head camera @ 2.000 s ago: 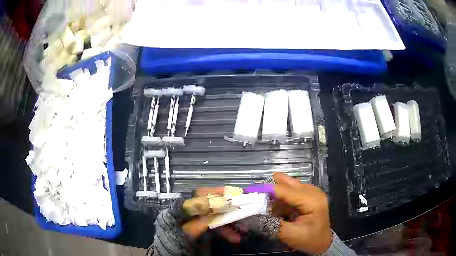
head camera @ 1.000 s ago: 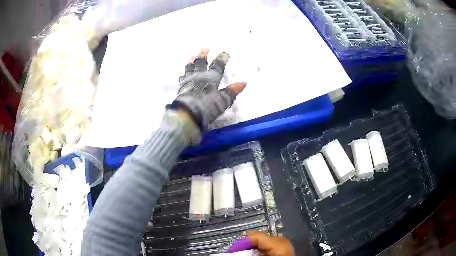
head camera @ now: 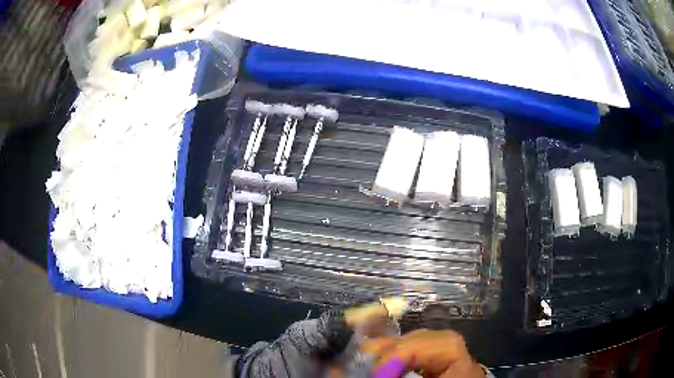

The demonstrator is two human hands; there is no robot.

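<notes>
My left hand [head camera: 344,332], in a grey fingerless knit glove with cream-yellow finger cots, is at the bottom edge, below the near clear ribbed tray [head camera: 347,284]. My right hand [head camera: 425,351], with a purple finger cot, is against it, blurred and cut off by the edge. What the hands hold is hidden. Silvery-white rod parts [head camera: 284,145] lie in two rows at the left of the tray. Three white blocks [head camera: 438,167] lie side by side at its upper right.
A blue bin [head camera: 179,221] heaped with white slips [head camera: 122,184] stands at left. Cream pieces [head camera: 151,22] lie in a clear bag behind it. A white sheet [head camera: 443,37] covers a blue tray [head camera: 421,87]. A smaller clear tray [head camera: 591,284] at right holds white blocks.
A second ago my left hand was flat on the white sheet; now it is back beside my right hand at the bottom edge. The head view has swung back towards the near tray and bin.
</notes>
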